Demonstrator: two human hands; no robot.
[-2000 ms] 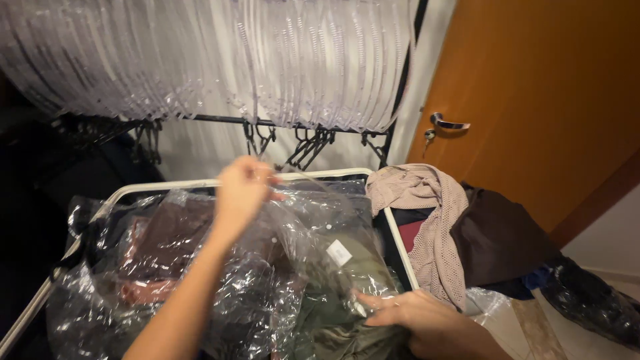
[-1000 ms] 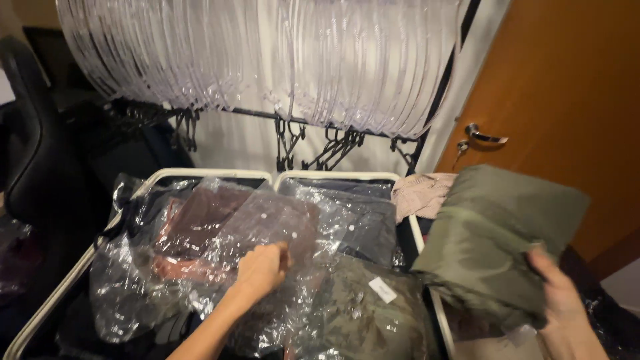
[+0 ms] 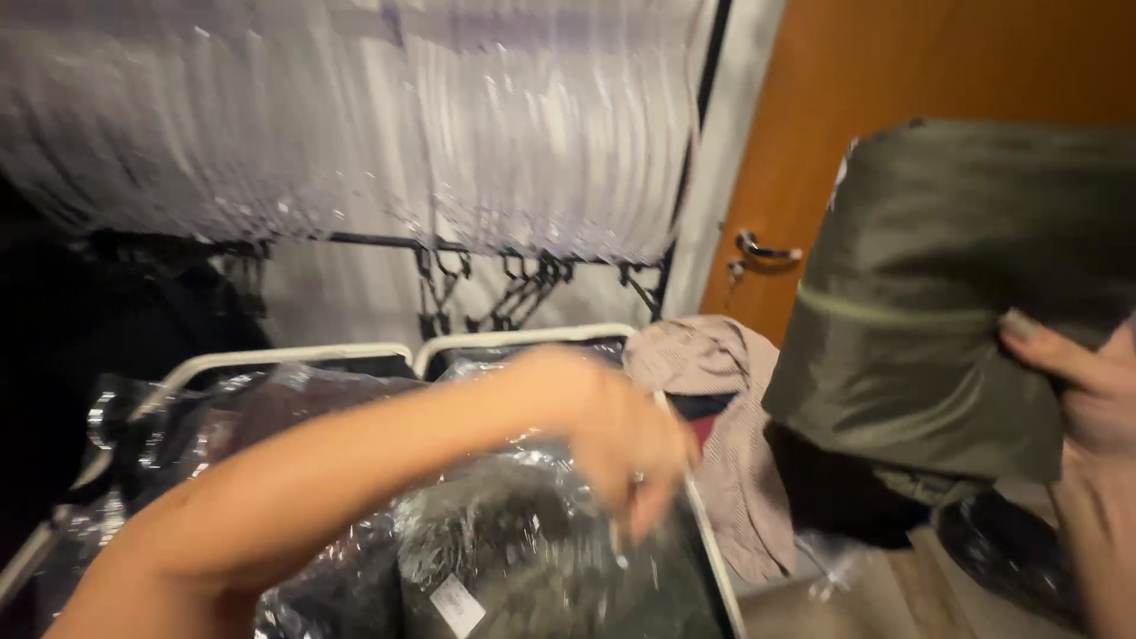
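Note:
My right hand point(image 3: 1083, 382) holds a folded olive-green garment point(image 3: 905, 355) up at the right, thumb on its front face. My left hand point(image 3: 621, 444), blurred, hangs over an olive garment in a clear plastic bag point(image 3: 532, 550); whether its fingers grip the plastic cannot be told. A label point(image 3: 457, 606) with writing lies on that bag. More bagged clothes, brownish and dark, fill the left side point(image 3: 311, 390), partly behind my left forearm. They lie in containers with cream-coloured rims point(image 3: 524, 337).
Behind stands a black rack point(image 3: 373, 240) with many clear plastic covers point(image 3: 550, 133) and black hangers point(image 3: 524, 293). A wooden door point(image 3: 852, 80) with a metal handle is at the right. A pinkish knit cloth point(image 3: 737, 497) drapes beside the rim; a dark bag point(image 3: 1003, 550) lies on the floor.
My left hand has moved right, from the brownish bagged clothes to above the olive one. The green garment in my right hand is now farther right and unfolded differently from a second ago only as far as blur shows.

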